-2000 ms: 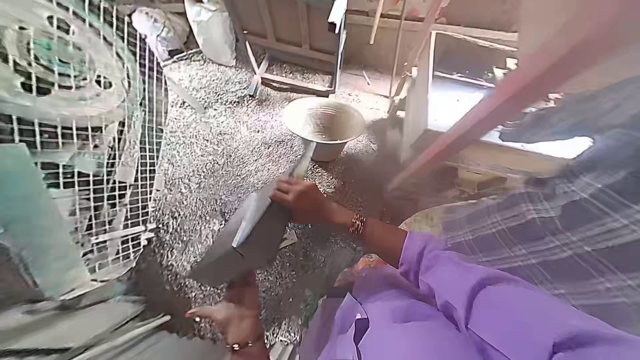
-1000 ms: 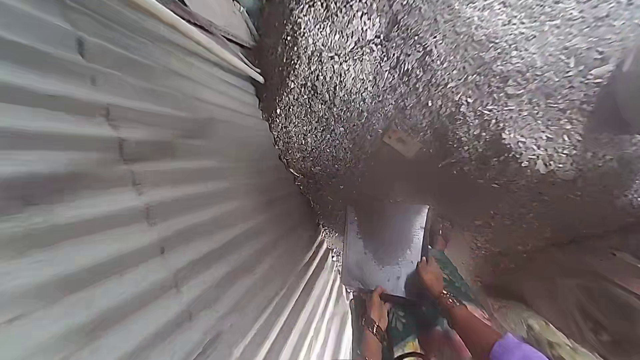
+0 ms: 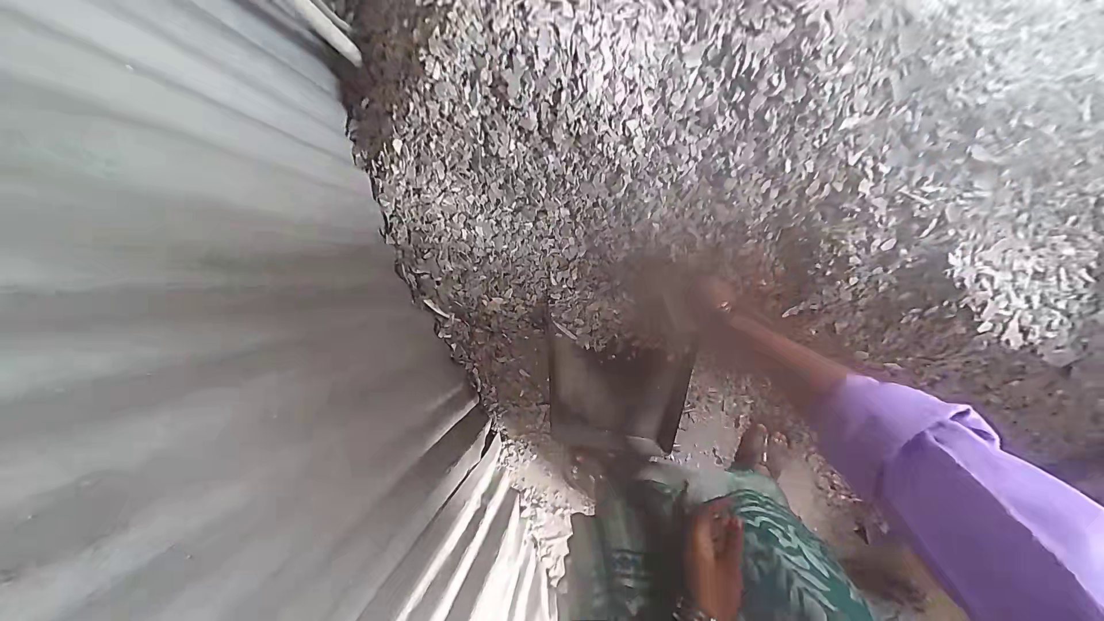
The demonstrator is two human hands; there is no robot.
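A dark, shallow metal tray or pan (image 3: 617, 392) lies at the lower edge of a heap of pale chips or flakes (image 3: 552, 172), some chips covering its far end. Beside the tray's far right corner, my right hand (image 3: 690, 297) reaches into the heap; motion blur hides its fingers and whether they hold chips. My left hand (image 3: 716, 552) is low in the view over green patterned cloth (image 3: 793, 552), bangles at its wrist, away from the tray. Its fingers are not clear enough to read.
A grey corrugated sheet wall (image 3: 216, 328) rises along the left side, close to the tray. A pale pole or pipe end (image 3: 332, 30) shows at the top left. Toes of a bare foot (image 3: 755, 448) are just right of the tray.
Both hands held the tray one second ago; now my right hand has moved forward to the chips and my left is back over the cloth. The view swung from the wider yard to the heap.
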